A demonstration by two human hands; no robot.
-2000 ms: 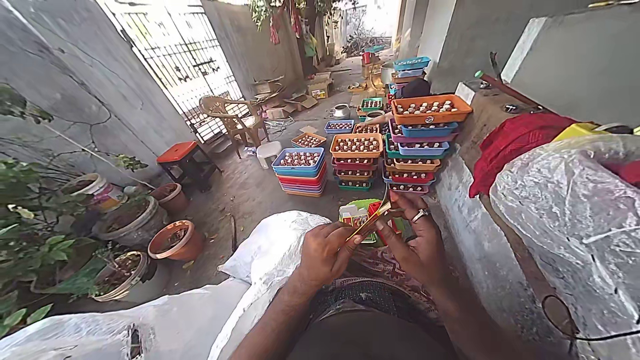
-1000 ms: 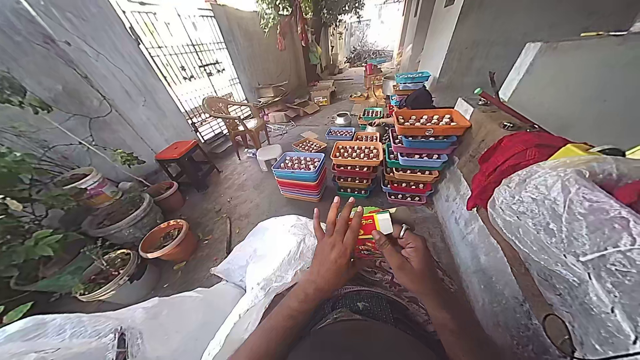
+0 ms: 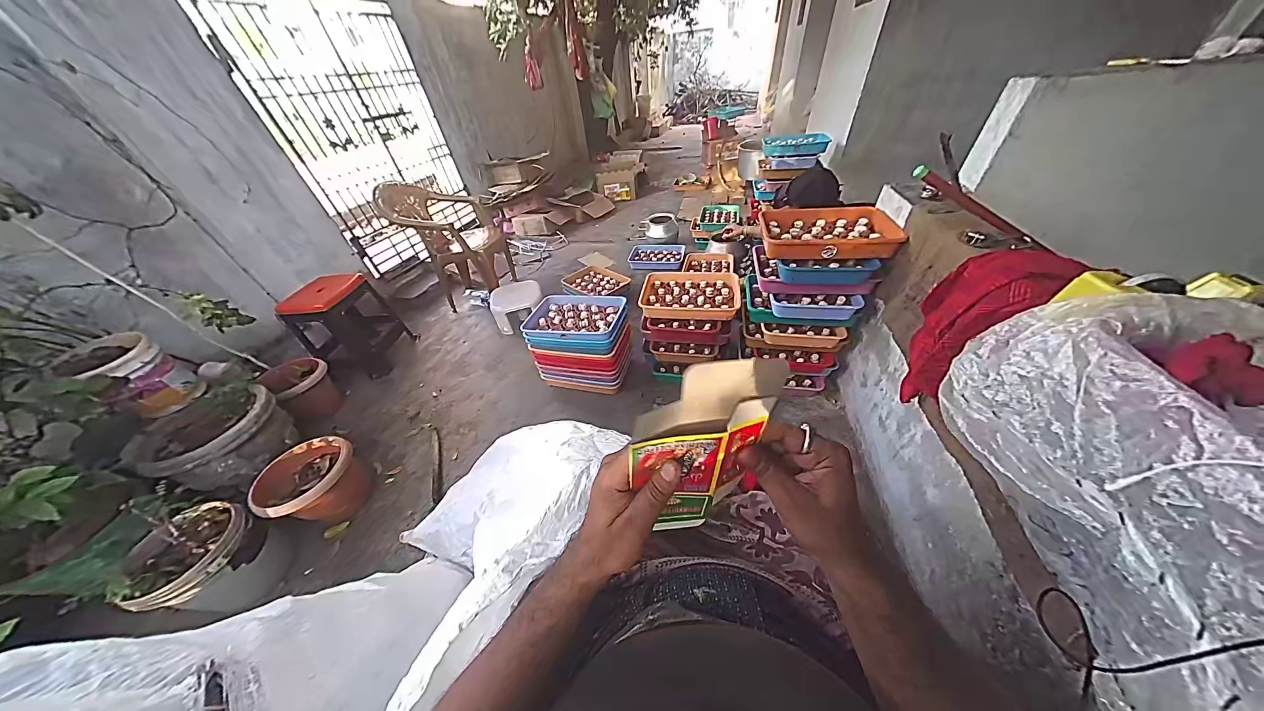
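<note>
A small printed cardboard box [image 3: 691, 464], red, yellow and green outside and plain brown inside, is held up in front of my lap with its upper flaps spread. My left hand [image 3: 617, 513] grips its left side, thumb on the printed face. With thumb and fingers, my right hand [image 3: 805, 484], which wears a ring, pinches its right side. Beyond the box, an orange plastic basket [image 3: 689, 314] of small round white-and-dark items tops a stack. A blue basket [image 3: 576, 341] with similar items stands left of it, and a larger orange basket [image 3: 834, 252] tops a taller stack at the right.
White sacks [image 3: 504, 504] lie at my left. Clear plastic sheeting [image 3: 1106, 425] and red cloth [image 3: 973, 311] cover the right ledge. Potted plants [image 3: 311, 484], a stool [image 3: 331, 296] and a plastic chair [image 3: 444, 232] stand left. Behind the right stack a person's dark head [image 3: 810, 186] shows.
Two seconds ago both hands held a narrow, folded piece; one second ago my left hand was spread beside the printed box. Now both hands hold the box, its flaps opened out.
</note>
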